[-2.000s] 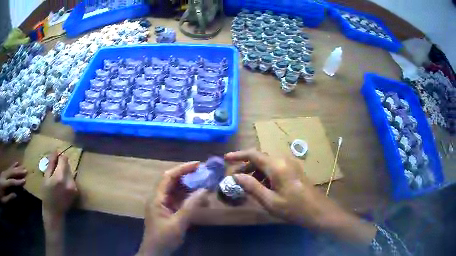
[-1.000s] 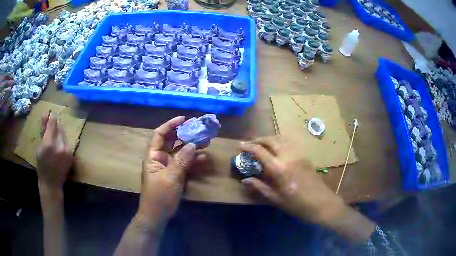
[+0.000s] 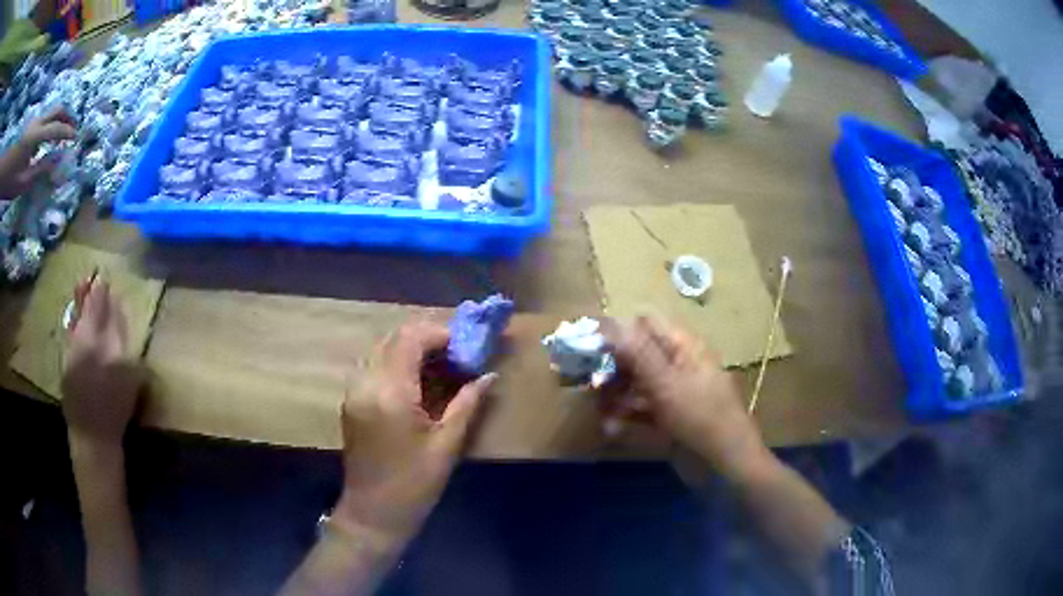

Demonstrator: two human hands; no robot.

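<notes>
My left hand (image 3: 402, 431) holds a purple piece (image 3: 476, 334) upright between thumb and fingers, near the table's front edge. My right hand (image 3: 682, 390) holds a white ruffled piece (image 3: 579, 352) by its right side, at the fingertips. The two pieces are apart, with a gap between them. The lower side of the white piece and my right fingertips are blurred. A white glue cup (image 3: 691, 276) sits on a cardboard pad (image 3: 746, 239) beyond my right hand. A thin stick (image 3: 771, 332) with a pale tip lies across the pad's right side.
A large blue tray (image 3: 338, 229) holds rows of purple pieces. A narrow blue tray (image 3: 874, 256) stands at right. Grey-green round-topped pieces (image 3: 647, 58) and a squeeze bottle (image 3: 768, 86) stand beyond. Another person's hands (image 3: 99, 373) are at left, near loose white-grey pieces (image 3: 152, 99).
The white ruffled piece is turned and now shows a paler, bumpy side. The purple piece has gone from lying flat in my left hand to upright. Another person's hand has come into view at far left.
</notes>
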